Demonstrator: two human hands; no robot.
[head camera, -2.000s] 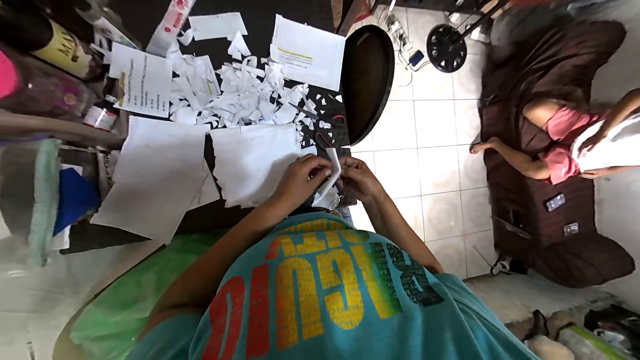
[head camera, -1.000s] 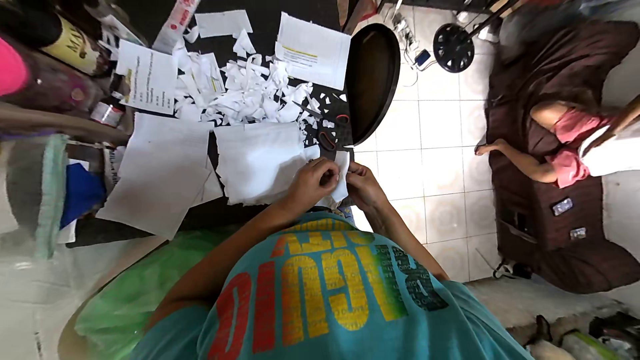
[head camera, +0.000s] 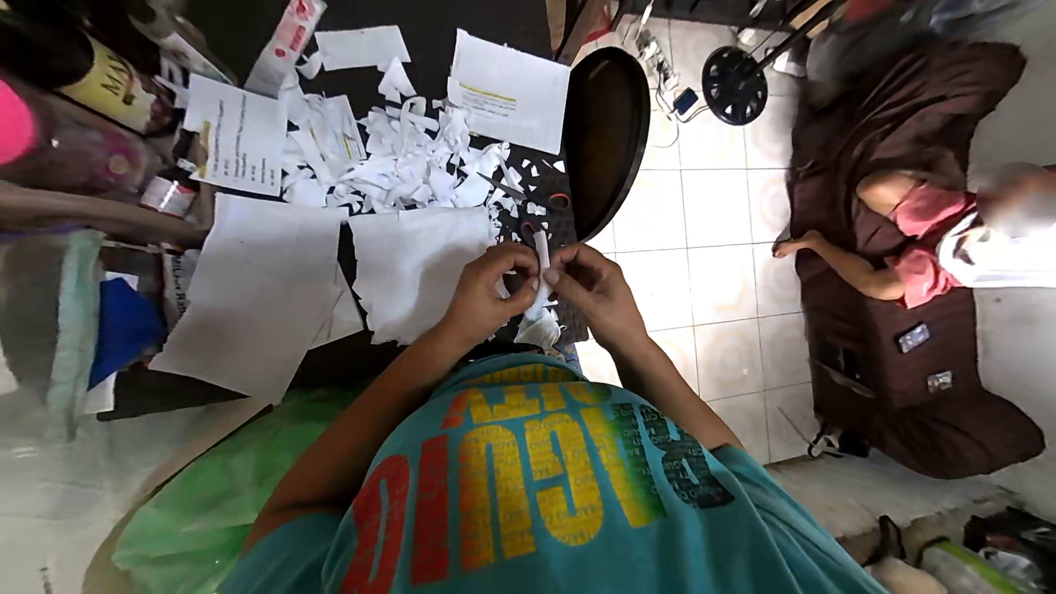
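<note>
Both my left hand (head camera: 495, 289) and my right hand (head camera: 598, 293) pinch a narrow rolled or folded strip of white paper (head camera: 541, 256) between thumb and fingers, near the table's right edge. Just beyond the strip lies a pair of scissors (head camera: 558, 200) with red and black handles. Left of my left hand is a torn-edged white sheet (head camera: 421, 264). A heap of torn paper scraps (head camera: 412, 161) lies past it, with small bits scattered near the scissors. A sheet with print (head camera: 509, 91) lies beyond the heap.
Larger blank sheets (head camera: 256, 289), another printed sheet (head camera: 238, 136) and bottles (head camera: 107, 74) are at the left. A dark round tray (head camera: 609, 144) stands against the table's right side. A person (head camera: 916, 239) is on a brown cushioned seat (head camera: 891, 355) at the right, beyond the tiled floor.
The strip now stands upright between my two hands, while two seconds ago it was tilted. My hands remain close together at the table edge.
</note>
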